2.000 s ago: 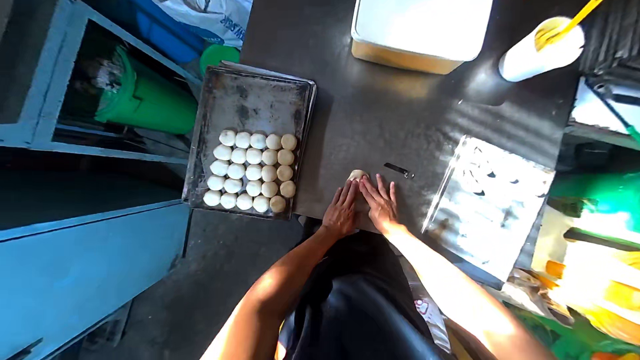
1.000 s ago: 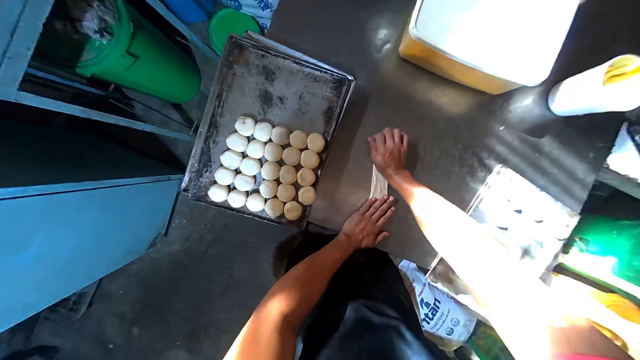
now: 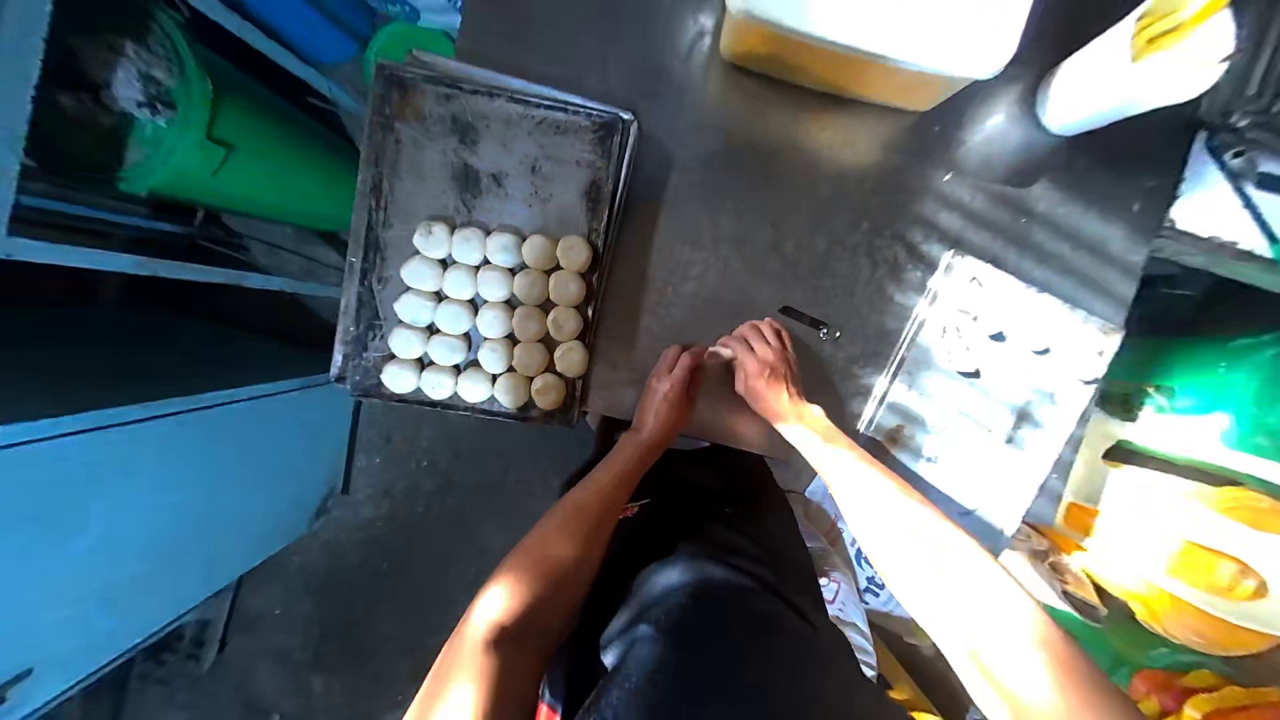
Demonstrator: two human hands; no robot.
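Note:
A small strip of pale dough [image 3: 718,354] lies at the table's near edge, with my left hand [image 3: 672,392] at one end and my right hand [image 3: 762,368] at the other. Both hands have curled fingers that pinch the dough between them; most of it is hidden. Just beyond my right hand a small dark blade or scraper [image 3: 803,319] lies on the metal table. To the left, rows of round dough balls [image 3: 494,320] fill the near part of a dark baking tray [image 3: 490,150].
A second, shiny metal tray [image 3: 990,400] lies to the right. At the far side stand a lidded plastic tub [image 3: 860,60] and a white container [image 3: 1120,80] with something yellow in it. A green bin [image 3: 260,150] stands beyond the baking tray at left.
One second ago my hands lay apart, one beyond the other, over a long flat dough strip. Now they are side by side, with a short piece of dough between their fingers.

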